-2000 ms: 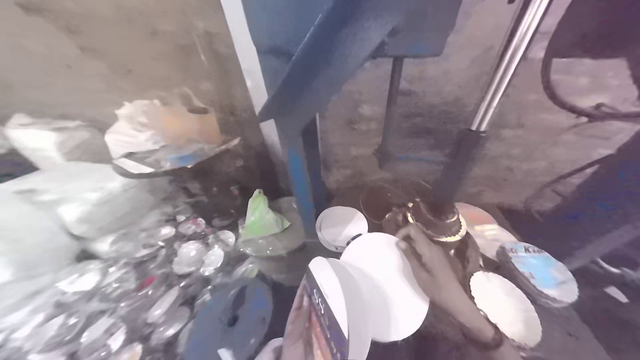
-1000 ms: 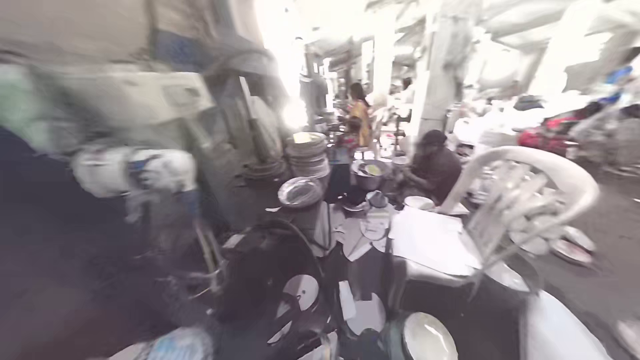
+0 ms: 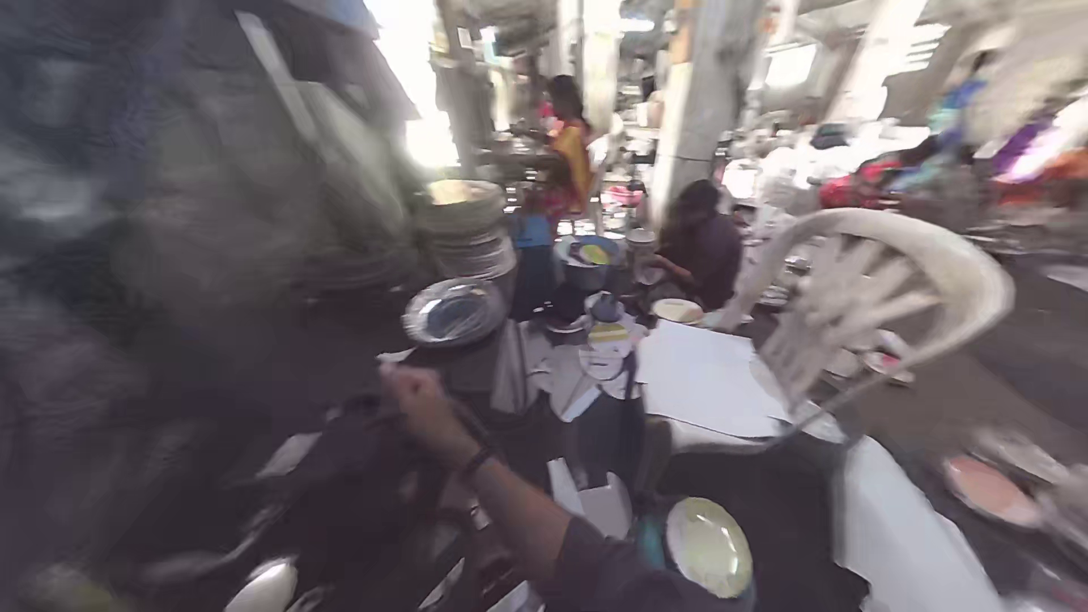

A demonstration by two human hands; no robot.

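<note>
A bare forearm in a dark sleeve, with a dark band at the wrist, reaches from the lower middle toward the left; I take it for my right arm. My right hand point(image 3: 421, 406) has its fingers curled, and a small pale scrap point(image 3: 396, 356) shows by the fingertips; blur hides whether they grip it. Just beyond the hand lies a silvery foil-like round plate point(image 3: 454, 312). Behind that plate rises a stack of round plates point(image 3: 474, 253). My left hand is out of view.
White sheets point(image 3: 710, 374) lie on a white plastic chair point(image 3: 901, 234) at right. Cut paper pieces point(image 3: 569, 378) are at centre, and a pale round piece point(image 3: 710, 546) is low down. A seated person point(image 3: 704, 246) and a standing person point(image 3: 571, 153) are farther back.
The view has swung widely away from the wall and the heap of shiny pieces. A hand that was by a white disc two seconds ago is gone; my forearm has since come into view.
</note>
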